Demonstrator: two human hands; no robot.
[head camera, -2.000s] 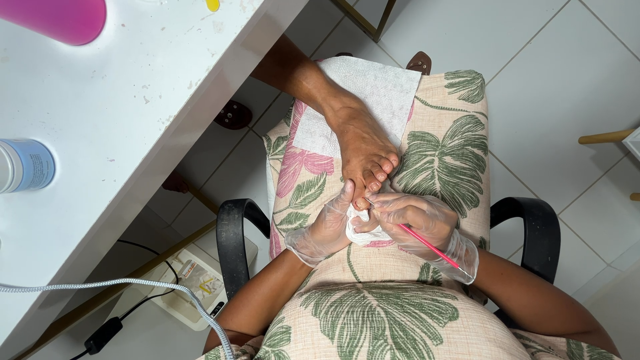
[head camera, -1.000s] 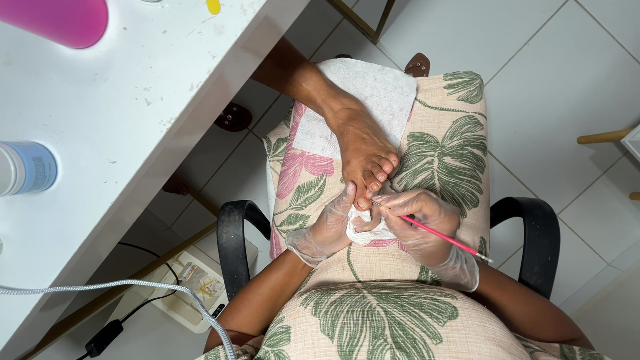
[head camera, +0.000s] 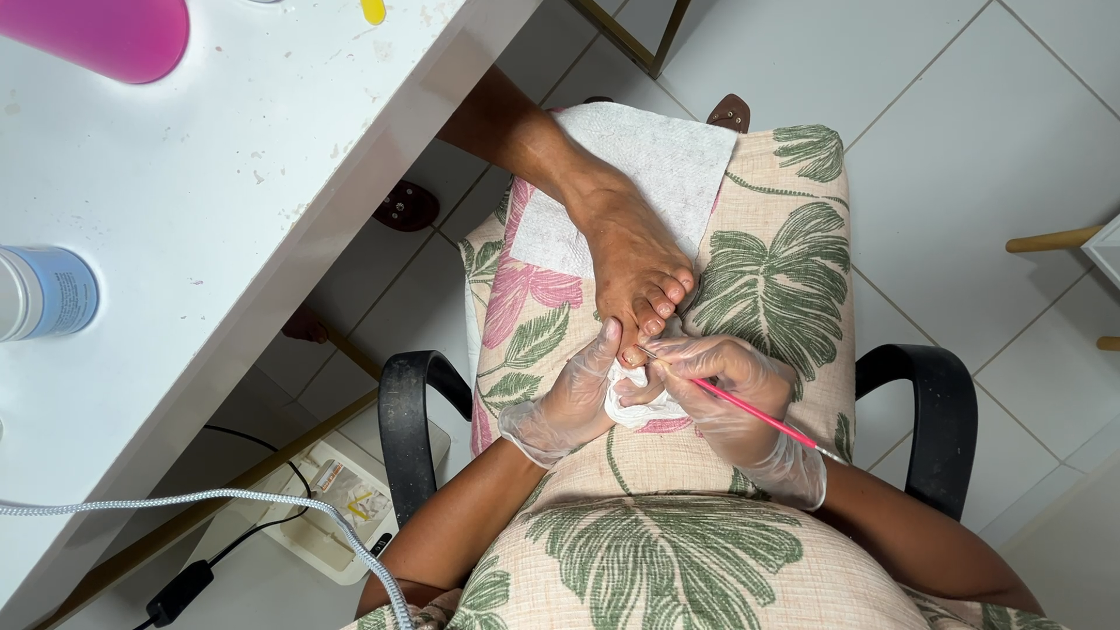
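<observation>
Another person's bare foot rests on a white paper towel over a leaf-print cloth. My left hand, in a clear glove, grips the foot's big toe from the side, with the thumb against it. A crumpled white tissue lies between my hands, below the toe. In my gloved right hand is a thin pink-handled tool. Its fine tip is at the big toenail, and its handle slants down to the right. Both hands are close together.
A white table on the left carries a pink bottle and a blue-labelled jar. A braided cable crosses the lower left, above a white tray of small items. Black chair armrests stand on both sides.
The handle of the pink tool has changed its slant slightly between the views, and my right fingers have shifted a little at the toe. My left hand has kept its hold.
</observation>
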